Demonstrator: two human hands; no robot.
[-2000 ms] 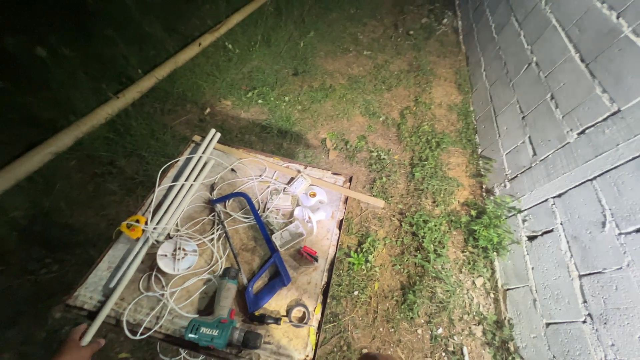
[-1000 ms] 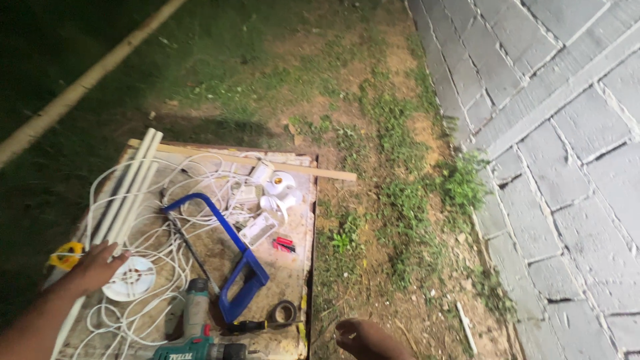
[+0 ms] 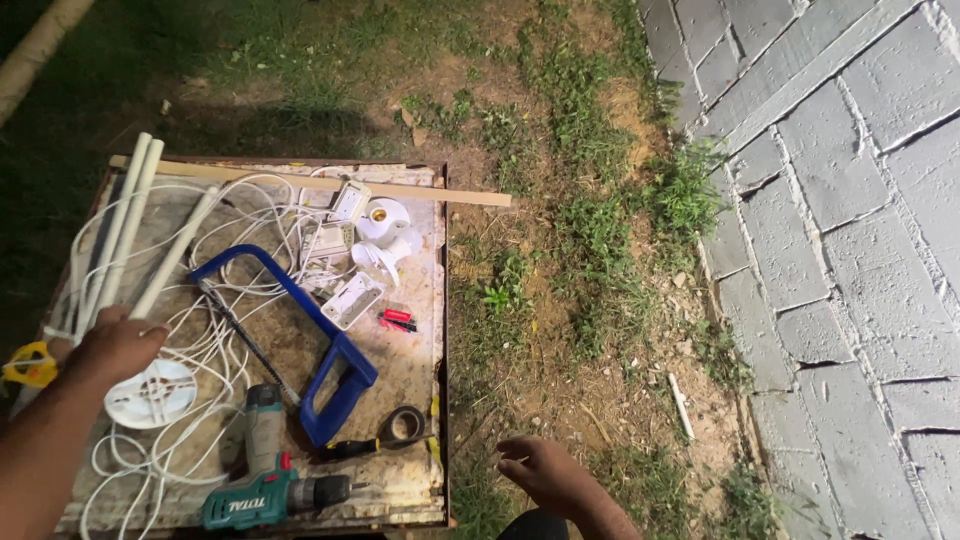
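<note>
My left hand grips the lower part of a white plastic pipe at the table's left side. Two more white pipes lie just left of it. Below that hand are a round white plastic plate and loops of white cable. A blue hacksaw lies mid-table, with a green and grey cordless drill below it. My right hand, fingers loosely bent and empty, hangs over the ground right of the table. White lamp holders and an electrical box sit farther back.
The worn tabletop also bears a tape roll, a screwdriver and small red-and-black items. A wood strip overhangs its right edge. A yellow tool is at left. A grey block wall stands at right.
One white pipe now lies apart from the other two, at an angle, with my left hand at its lower part. My right hand has come farther into view. The view has shifted.
</note>
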